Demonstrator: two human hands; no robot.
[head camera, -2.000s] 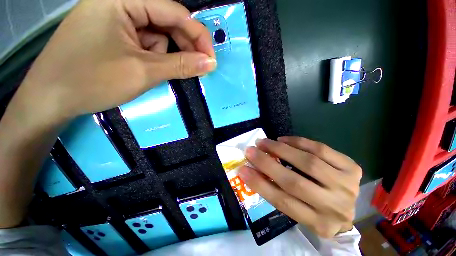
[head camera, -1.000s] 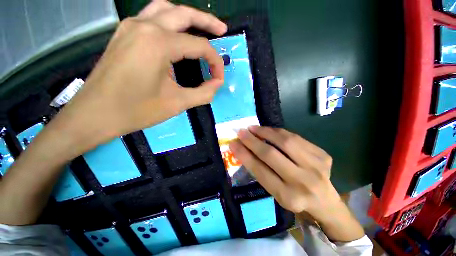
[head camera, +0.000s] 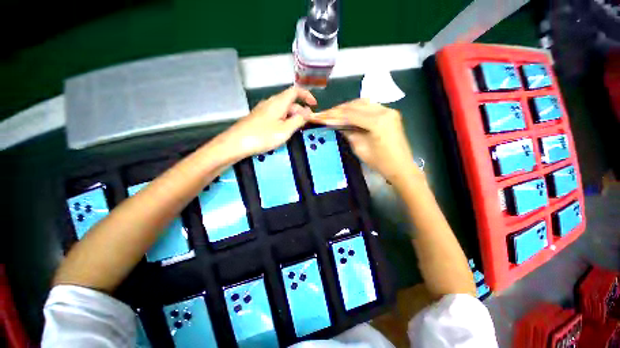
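Observation:
My left hand [head camera: 275,122] and my right hand [head camera: 374,129] meet at the top end of the upper right light-blue smartphone [head camera: 328,163]. Their fingertips are close together below the bottle; what they hold is too small or hidden to tell. The phone lies in its pocket in the black foam tray [head camera: 282,238], dark lenses at its top end. More phones lie in two rows in the tray, some partly hidden by my left forearm. The scraper card is not clearly visible.
The grey-white film stack [head camera: 156,95] lies beyond the tray at the left. A pump bottle [head camera: 316,58] stands beyond my hands, with a white wipe [head camera: 381,88] to its right. A red foam tray [head camera: 476,170] of phones is at the right; red trays [head camera: 598,292] are lower right.
The view has widened and shifted, showing the bottle, film stack and whole red tray. My right hand has moved from the phone's lower end up beside my left hand. The card is no longer clearly seen.

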